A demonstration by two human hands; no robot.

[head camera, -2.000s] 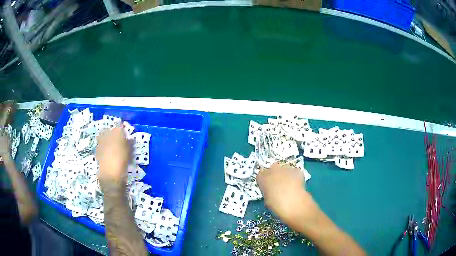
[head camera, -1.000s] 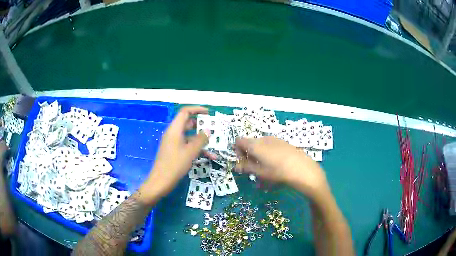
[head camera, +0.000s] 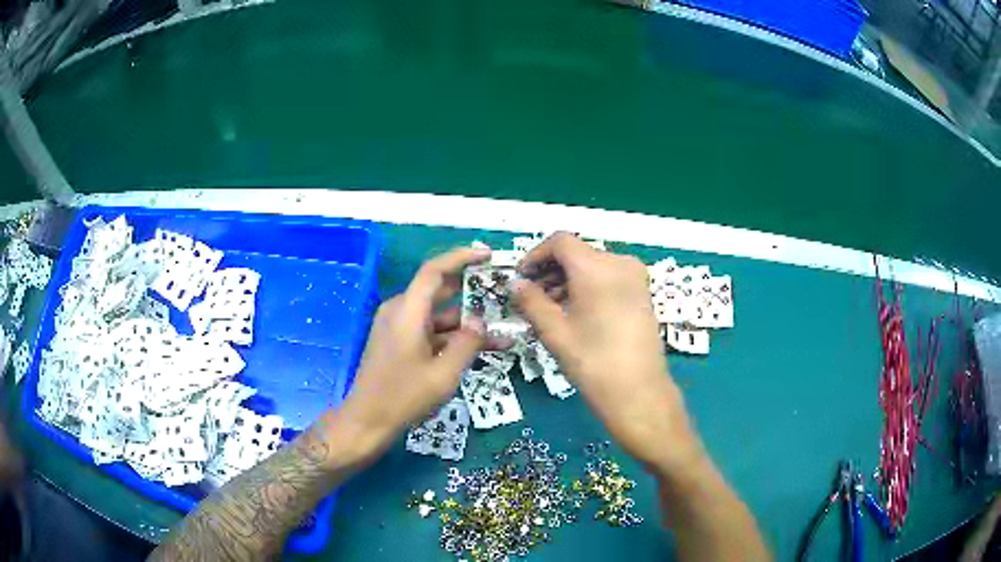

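Note:
My left hand (head camera: 412, 340) grips the left side of a white plate (head camera: 490, 294) between thumb and fingers, held up above the green table. The plate shows dark holes or fittings on its face. My right hand (head camera: 593, 313) is at the plate's right side, fingertips touching its edge; whether it also holds a small metal piece is hidden. More white plates (head camera: 490, 397) lie under and beside my hands, and an overlapping row (head camera: 694, 294) lies to the right. A heap of small gold and silver metal pieces (head camera: 505, 499) lies in front of me.
A blue tray (head camera: 318, 236) heaped with white plates stands at left. Red strands (head camera: 900, 406) and blue-handled pliers (head camera: 851, 510) lie at right, near a pale packet at the edge. A raised white strip (head camera: 439, 209) borders the green belt. A blue crate (head camera: 790, 22) stands across it.
My left hand has gone from the tray to the work area and holds a plate. My right hand has risen from the plate pile to that plate's right edge. The view has shifted slightly right.

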